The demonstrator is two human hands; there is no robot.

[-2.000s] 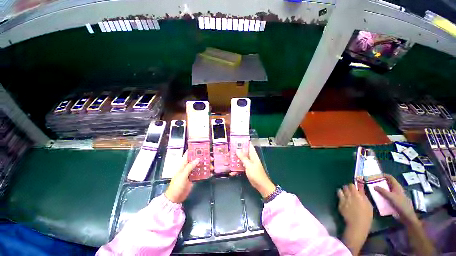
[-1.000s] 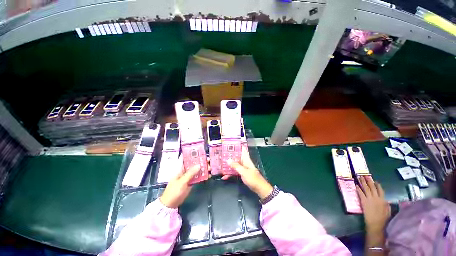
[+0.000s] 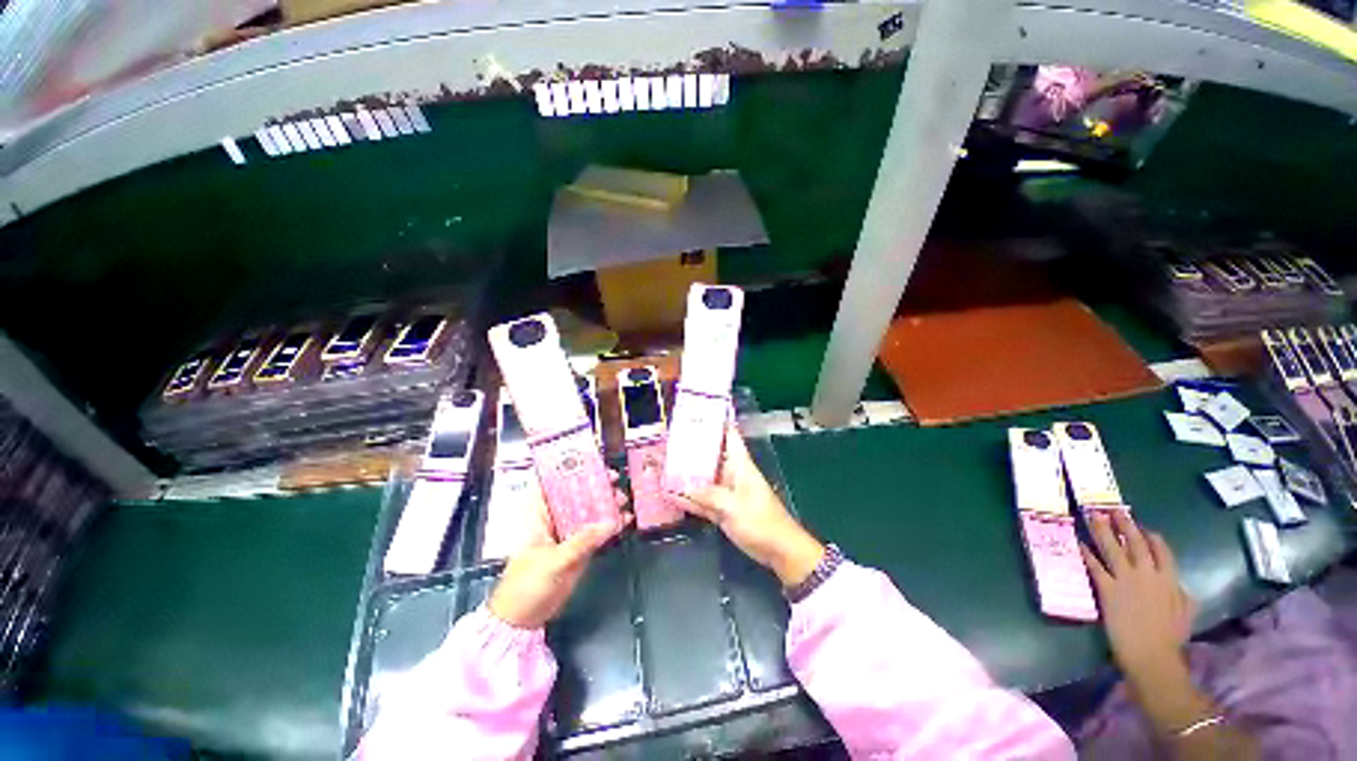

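Observation:
My left hand (image 3: 548, 568) holds an open flip phone (image 3: 560, 431) by its pink keypad half, tilted with its top to the left. My right hand (image 3: 744, 513) holds another open flip phone (image 3: 706, 390), its top leaning slightly right. Both are raised over a clear blister tray (image 3: 691, 613). In the tray's far row stand open phones, among them a whitish one (image 3: 435, 483) at the left and a pink one (image 3: 646, 446) between my hands. The near pockets of the tray hold nothing. Another phone is partly hidden behind the left-hand phone.
Stacked trays with closed phones (image 3: 283, 402) stand behind left. A cardboard box (image 3: 643, 295) under a grey sheet is behind. A grey post (image 3: 893, 223) rises beside a brown board (image 3: 1012, 360). At right, another person's hand (image 3: 1139, 587) touches one of two open phones, near loose white rectangles (image 3: 1235, 483).
The two held phones have moved apart and tilted away from each other, uncovering more of the pink phone between them. At right, the other person's second hand has left the view and two phones lie side by side.

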